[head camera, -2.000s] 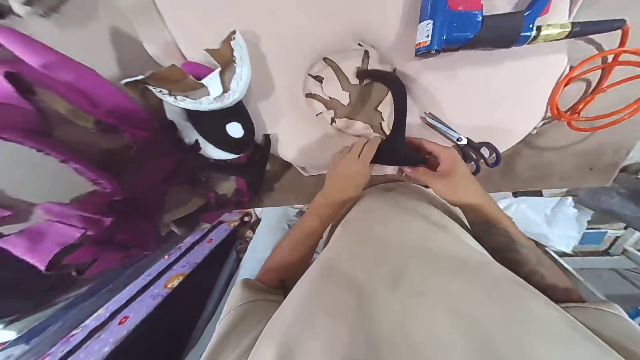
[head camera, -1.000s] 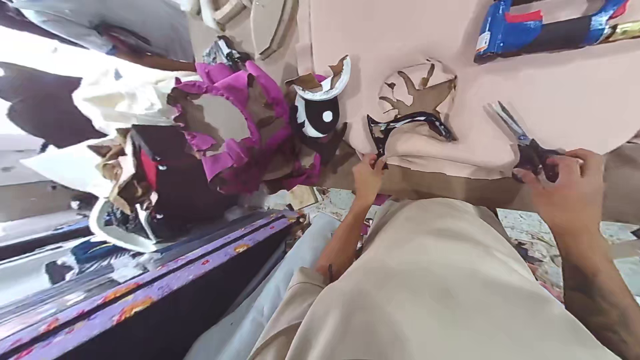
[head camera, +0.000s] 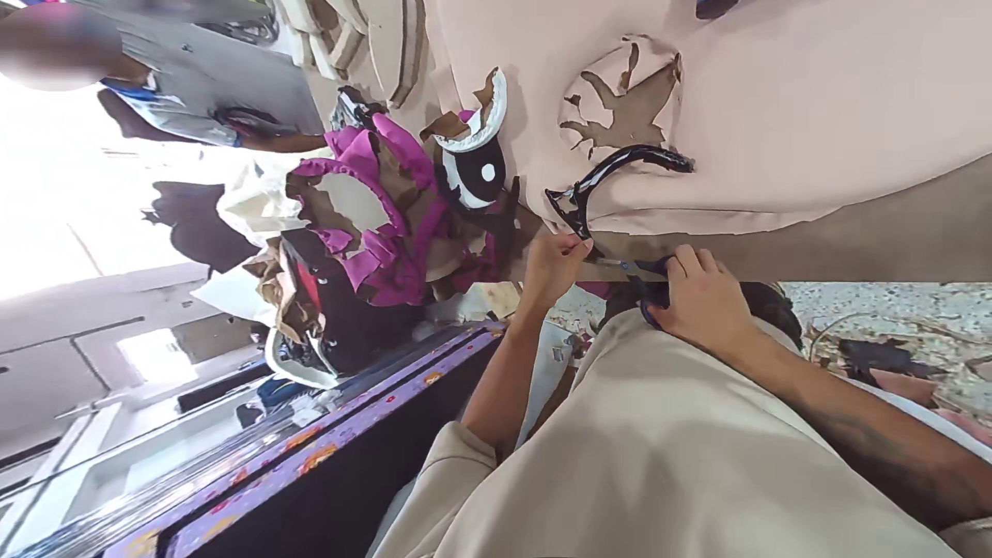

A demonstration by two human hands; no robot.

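Note:
My left hand pinches the lower tip of a curved black piece with a shiny surface, which rests at the edge of pink fabric-covered padding. In my right hand are scissors with dark handles, their blades pointing left close to the pinched tip. How far the blades are apart is hard to tell. Above the black piece, brown material shows between cut flaps in a round recess of the padding. A black and white eye-shaped piece lies to the left.
Purple fabric-covered parts are heaped left of the eye piece, beside white and black ones. Beige curved pieces lie at the top. Another person stands at the upper left. A long purple patterned panel runs below on the left.
Two seconds ago both hands were at the black piece and the scissors lay on the padding. My right hand took the scissors and has brought them left to the black piece's tip. The view has shifted left.

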